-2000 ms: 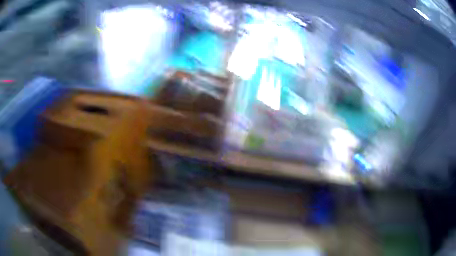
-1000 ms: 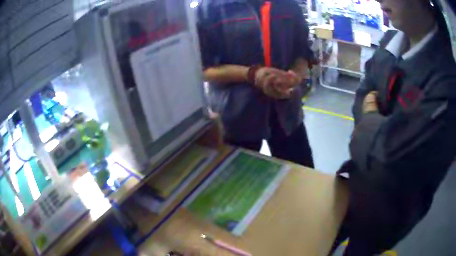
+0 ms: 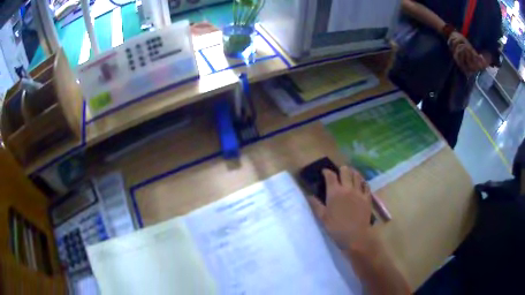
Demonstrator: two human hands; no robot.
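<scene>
My right hand (image 3: 345, 210) comes in from the lower right, its fingers and thumb on a black smartphone (image 3: 319, 173) lying on the desk. Part of the phone is hidden under the fingers. A pink pen (image 3: 380, 206) shows at the hand's right side; whether the hand touches it I cannot tell. A printed form (image 3: 259, 230) lies left of the hand, beside a cream page (image 3: 152, 265) at the lower left. My left hand is not in view.
A calculator (image 3: 80, 230) lies at the left. A blue holder (image 3: 227, 129) is at the back, a green desk sheet (image 3: 383, 135) at the right. The ledge bears a wooden organizer (image 3: 43, 112), a desk sign (image 3: 138, 66) and a potted plant (image 3: 239, 40). People (image 3: 443, 63) stand at the right.
The view has swung down and left from the standing people to the desktop. My right hand, the form and the smartphone have come into view.
</scene>
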